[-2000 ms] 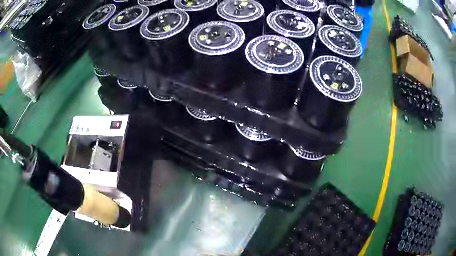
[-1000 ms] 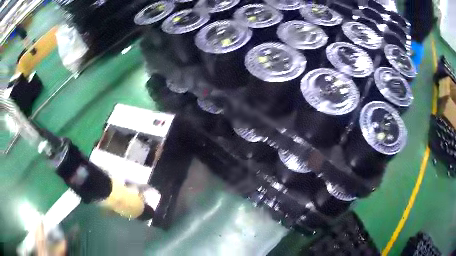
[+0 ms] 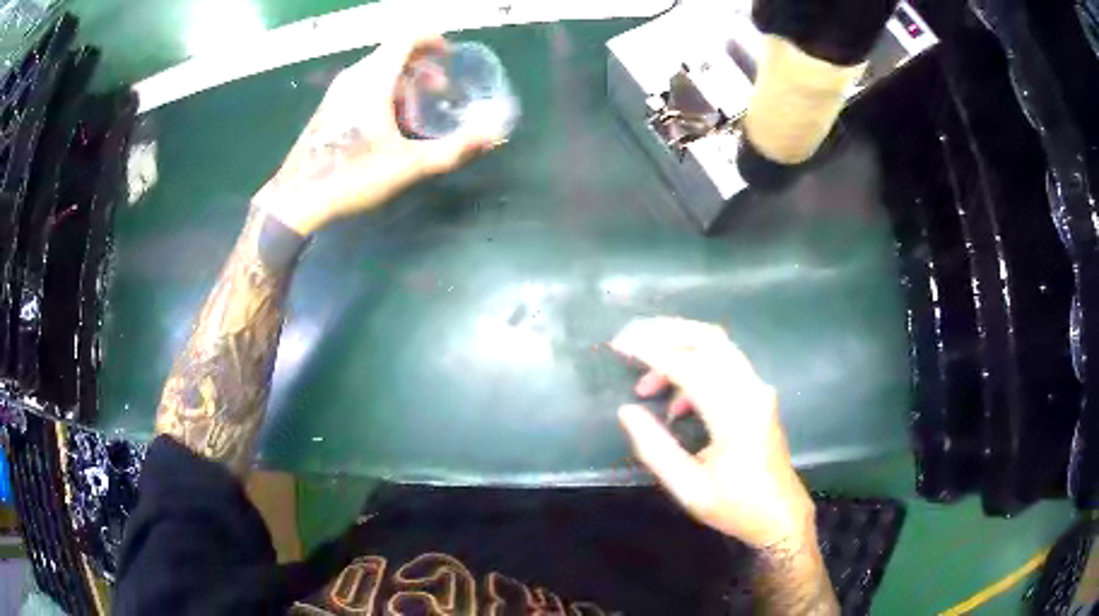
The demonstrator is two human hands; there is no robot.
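My left hand (image 3: 362, 138) is over the far left part of the green bench and grips a clear round part (image 3: 458, 92) between thumb and fingers. The part is transparent and slightly blurred. My right hand (image 3: 711, 421) is over the near right part of the bench, fingers curled and apart, with nothing visible in it. The electric screwdriver (image 3: 798, 96), with a cream grip, hangs at the upper right in front of the white-grey screw feeder (image 3: 687, 114).
The green bench (image 3: 482, 397) has a white strip (image 3: 325, 34) along its far side. Black tray stacks stand at the right (image 3: 1000, 265) and left (image 3: 54, 241). A dark patterned tray (image 3: 862, 542) lies below the bench's near edge.
The view has swung from the tray stack at the right to the bench. Both my hands are now in view, the left holding the clear part. The feeder and screwdriver now appear at the upper right.
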